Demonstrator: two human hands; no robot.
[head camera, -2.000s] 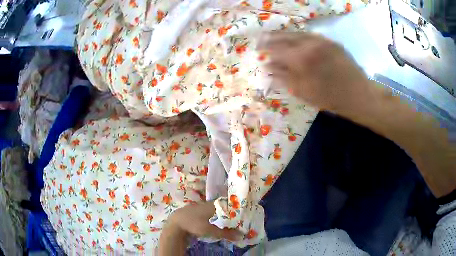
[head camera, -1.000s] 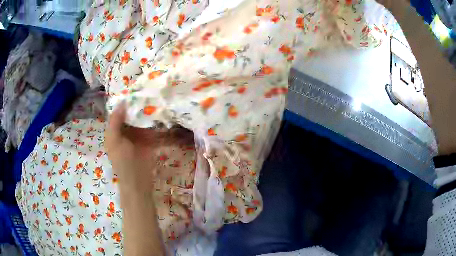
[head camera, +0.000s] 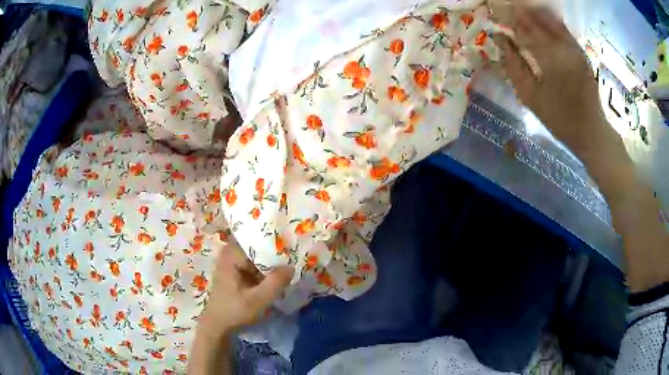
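A cream garment panel (head camera: 356, 135) with orange flowers and green leaves is stretched diagonally between my two hands. A whitish wrong side of cloth (head camera: 315, 51) shows above its long seam. My left hand (head camera: 246, 286) pinches the panel's lower left edge over my lap. My right hand (head camera: 539, 62) is at the upper right with the panel's far end at its fingers, a little blurred. A narrow pale strip sticks out beside those fingers. The panel's lower end hangs in folds to the right of my left hand.
A heap of the same flowered cloth (head camera: 110, 256) fills the left, over a blue crate edge (head camera: 37, 157). The grey table edge with ruler marks (head camera: 528, 157) runs down to the right. The white machine bed (head camera: 623, 95) is at upper right. My dark jeans are below.
My left hand has moved down and right to the panel's lower edge. My right hand has come back into view at the upper right. The panel now lies flatter, and its whitish side shows more.
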